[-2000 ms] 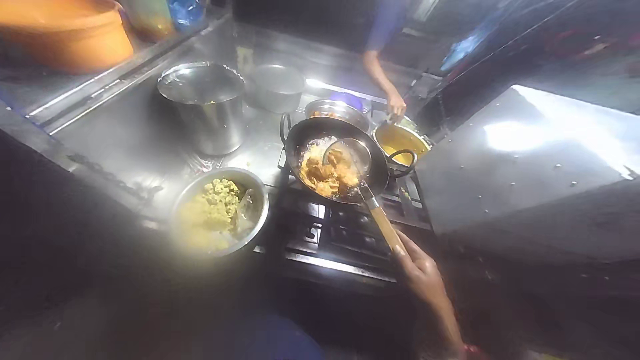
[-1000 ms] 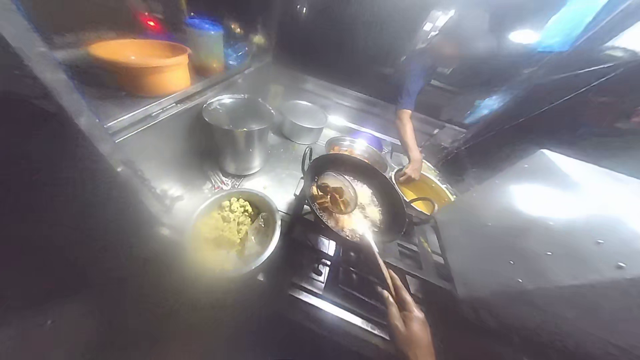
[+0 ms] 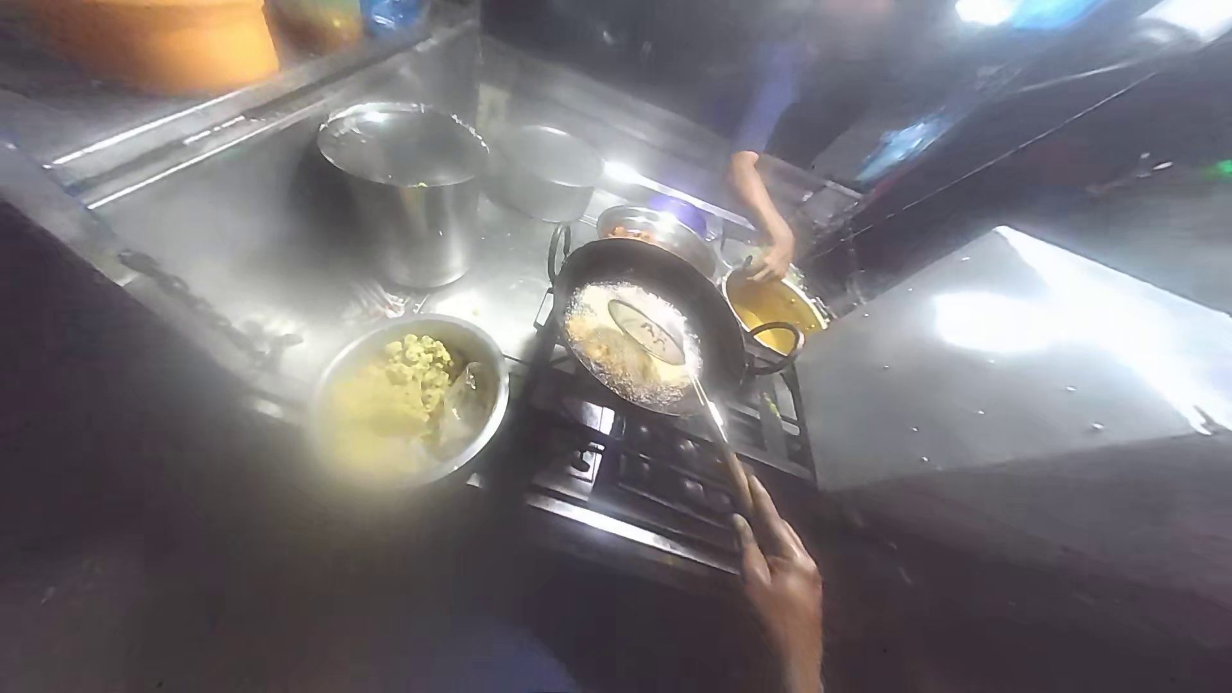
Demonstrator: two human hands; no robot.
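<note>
My right hand (image 3: pixel 784 573) grips the wooden handle of a skimmer (image 3: pixel 647 330), whose round head rests in bubbling oil (image 3: pixel 616 361) inside a dark two-handled kadai (image 3: pixel 717 337). Small dark bits show on the skimmer head. Beneath the kadai is a gas stove (image 3: pixel 635 481). A steel bowl (image 3: pixel 499 395) with yellow-green food pieces (image 3: pixel 419 371) and a clear bag or wrap stands left of the stove. Behind the kadai sits a steel vessel (image 3: pixel 654 223) with orange-brown food. My left hand is not in view.
Another person's hand (image 3: pixel 773 260) reaches into a pot of yellow batter (image 3: pixel 770 306) beyond the kadai's right handle. A tall steel pot (image 3: pixel 414 212) and a smaller one (image 3: pixel 549 173) stand back left. An orange tub (image 3: pixel 164 43) is far left. Sheet metal (image 3: pixel 1020 385) lies right.
The skimmer held browned food pieces in the earlier frames; now its head shows only small bits, in pale bubbling oil. The other person's hand stays at the batter pot.
</note>
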